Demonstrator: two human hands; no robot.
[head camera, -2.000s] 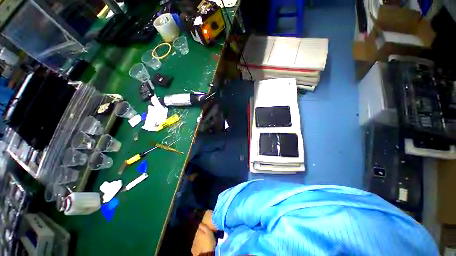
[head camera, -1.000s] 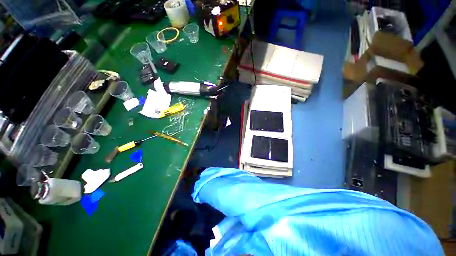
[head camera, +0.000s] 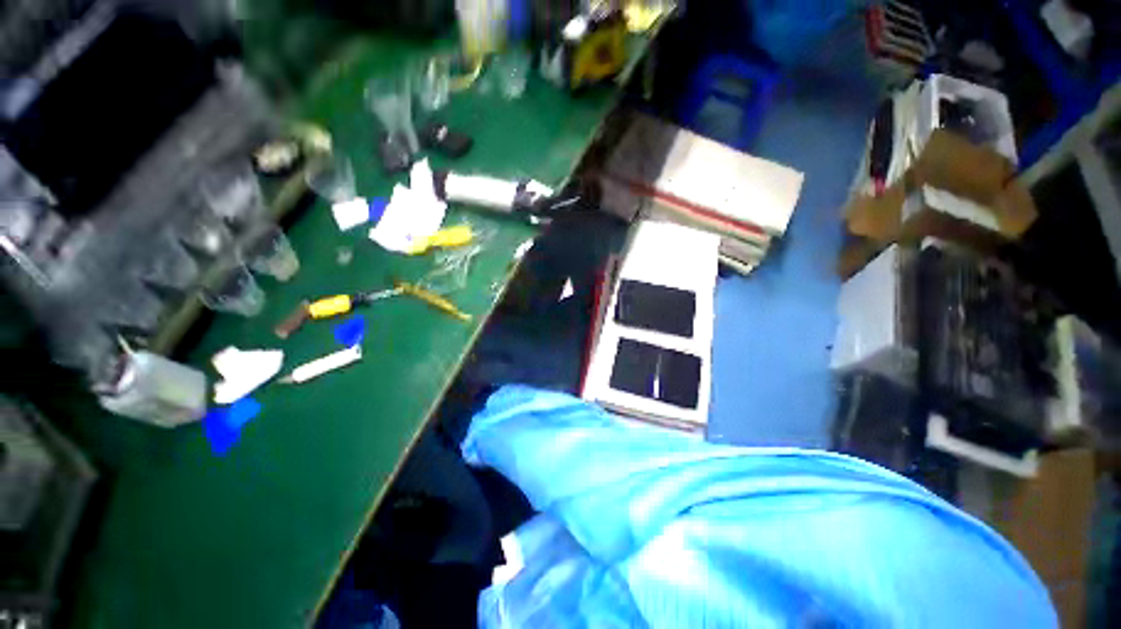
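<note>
Neither of my hands shows; a blue striped smock sleeve (head camera: 738, 516) fills the bottom middle and right. Nearest on the green bench (head camera: 283, 516) lie blue plastic picks (head camera: 226, 425), a crumpled white wipe (head camera: 246, 372), a white-handled knife or scraper (head camera: 325, 364), a yellow-handled screwdriver (head camera: 330, 306) and gold-coloured tweezers (head camera: 433, 300). A white dispenser bottle (head camera: 157, 388) stands at the left. A short yellow-handled tool (head camera: 443, 238) lies beside white wipes (head camera: 409, 215). A white-silver cylindrical tool, perhaps a heat gun (head camera: 482, 191), lies near the bench edge.
Blurred clear cups (head camera: 234, 289) stand left, near stacked panels. Two small black blocks (head camera: 446, 139) lie farther back. Right of the bench, dark panels (head camera: 655, 307) rest on a white stack (head camera: 670, 252), with another stack (head camera: 725, 184) behind. An open carton (head camera: 940, 197) and dark equipment stand farther right.
The view has shifted and tilted, and the bench items sit slightly differently in it. A hand seen low in the middle two seconds ago no longer shows. The sleeve has moved left in the view.
</note>
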